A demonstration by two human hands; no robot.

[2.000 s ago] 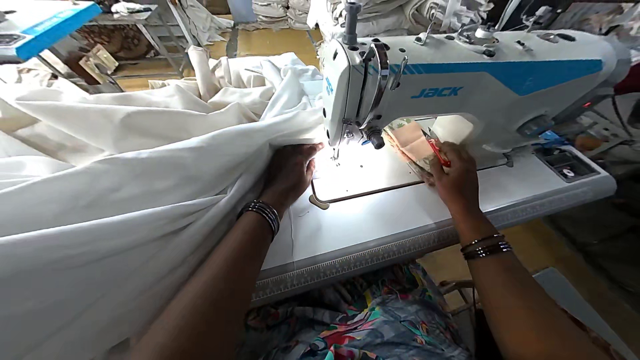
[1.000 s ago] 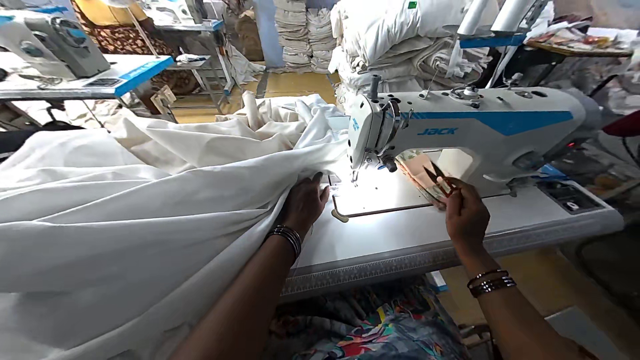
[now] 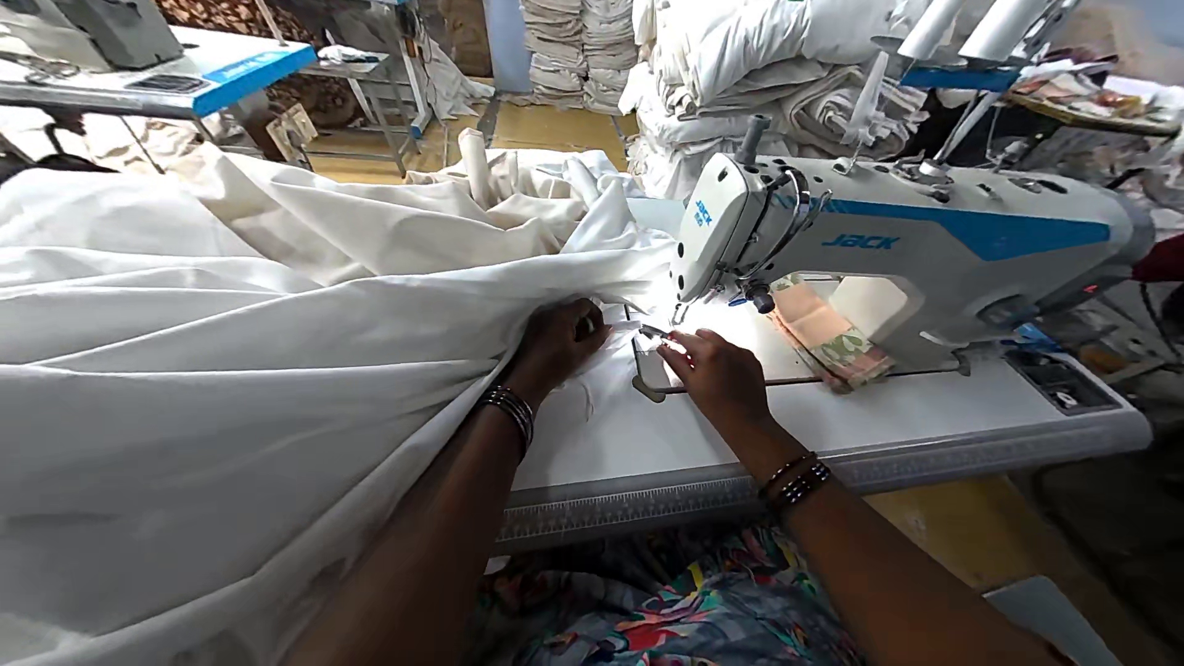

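Observation:
White fabric (image 3: pixel 277 370) lies in large folds over the left of the sewing table and reaches the needle area of a Jack sewing machine (image 3: pixel 925 231). My left hand (image 3: pixel 560 347) grips the fabric's edge, a small white strip showing at its fingertips. Just left of the presser foot, my right hand (image 3: pixel 717 370) holds small thread snips (image 3: pixel 655 331), their dark tips at that strip. Loose threads hang below it. Under the machine's arm, to the right of my right hand, a folded peach and green patterned cloth (image 3: pixel 819 328) lies on the bed.
A ruler strip (image 3: pixel 647 504) runs along the table's front edge. A small tray (image 3: pixel 1061 381) is set into the table at the right. Bundled white cloth (image 3: pixel 740 74) is piled behind the machine, near thread cones (image 3: pixel 1004 32). Another machine table (image 3: pixel 231 69) stands at the back left.
My right hand has moved left from the patterned cloth to the fabric beside the needle, bringing the snips with it. The patterned cloth stays under the machine's arm. My left hand remains at the fabric.

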